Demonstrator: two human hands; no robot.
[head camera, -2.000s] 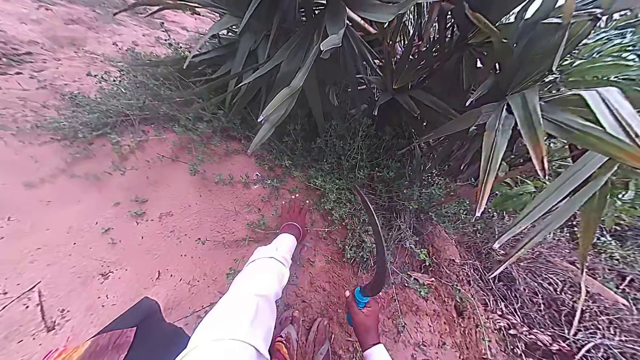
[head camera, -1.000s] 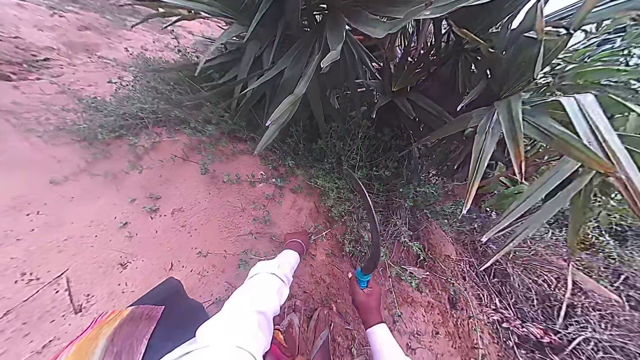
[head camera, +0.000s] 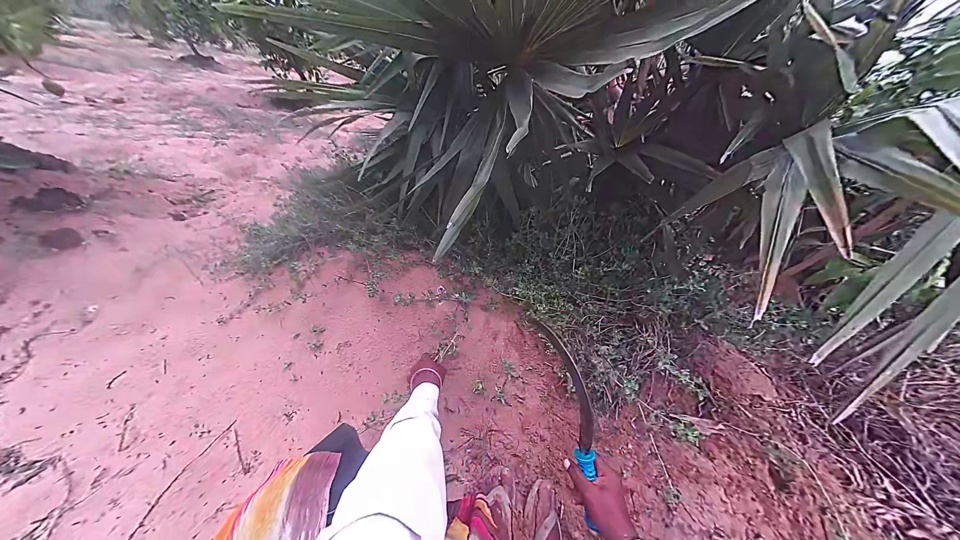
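My right hand (head camera: 606, 496) is closed round the blue handle of a sickle (head camera: 577, 382) at the lower middle right. The dark curved blade points up and away, its tip beside low green weeds (head camera: 592, 300). My left hand (head camera: 427, 367), at the end of a white sleeve with a bangle at the wrist, is low over the reddish soil (head camera: 345, 322), left of the blade. A thin weed sprig (head camera: 450, 346) shows just beyond it; whether the fingers hold it cannot be told, as they are mostly hidden.
A large fan-leaved palm (head camera: 525, 75) overhangs the weeds, its stiff leaf tips (head camera: 761, 300) reaching down on the right. Dry brush (head camera: 892, 442) lies at the lower right. My feet (head camera: 525, 510) and striped cloth (head camera: 285, 499) are at the bottom. Dark clods (head camera: 52, 199) lie far left.
The view has shifted left and up. My left hand, spread on the soil two seconds ago, is now drawn in with its fingers mostly hidden. The sickle stays in my right hand.
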